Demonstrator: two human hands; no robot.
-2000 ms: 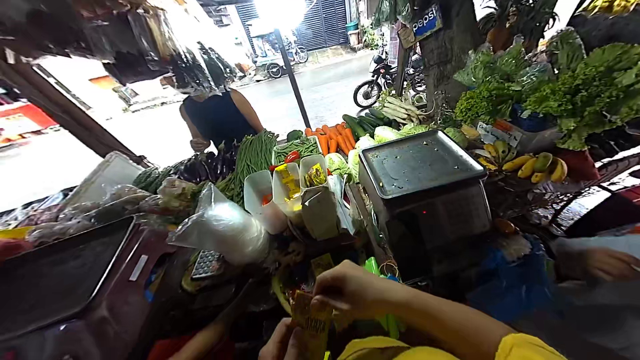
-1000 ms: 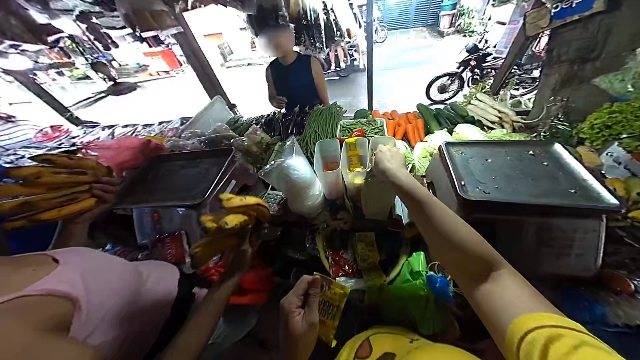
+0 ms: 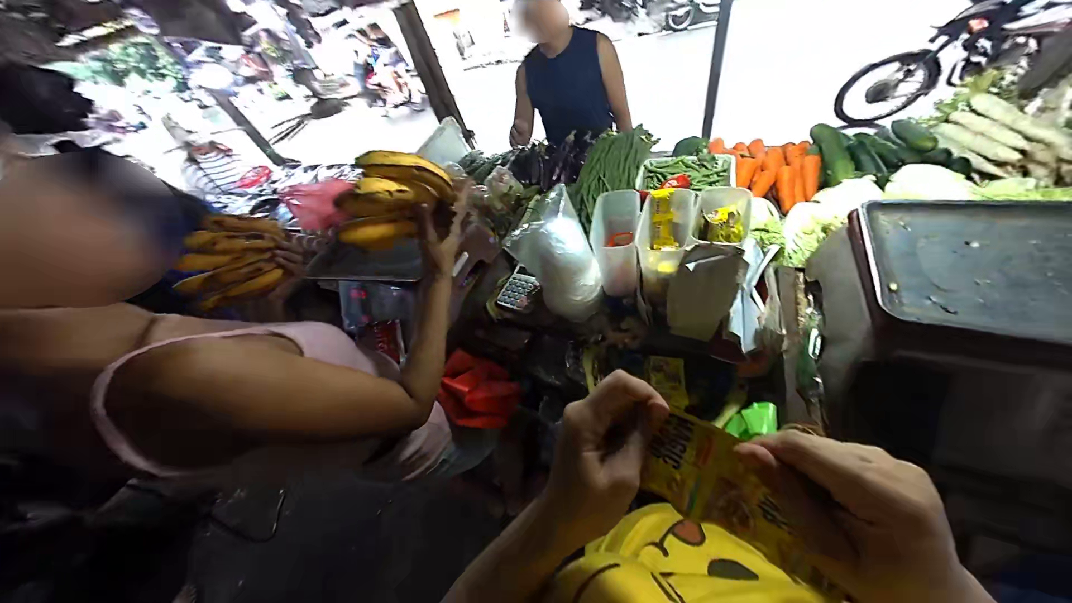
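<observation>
Low in the view, a strip of yellow seasoning sachets [image 3: 712,473] is stretched between my hands above a yellow printed shirt [image 3: 678,557]. My left hand [image 3: 605,448] pinches its left end; my right hand [image 3: 863,494] grips the other end, with part of the strip hidden behind the fingers. Beyond them stand clear plastic containers, one with a red item [image 3: 615,255], one with yellow packets [image 3: 662,219], and another with yellow packets [image 3: 724,224]. An open cardboard box [image 3: 703,293] sits in front of these. A green plastic bag [image 3: 754,419] lies just past the sachets.
At left, a co-worker [image 3: 276,377] holds bananas [image 3: 394,197] over a metal tray [image 3: 368,260]. A bulging plastic bag [image 3: 563,260] stands beside a calculator [image 3: 517,291]. A scale with a metal tray [image 3: 971,268] is at right. Carrots [image 3: 783,172] and string beans [image 3: 610,172] line the back; a person [image 3: 569,84] stands beyond.
My right hand has come back from the plastic containers and now holds the sachets with my left hand. The co-worker has raised the bananas over the left tray. The view has turned left.
</observation>
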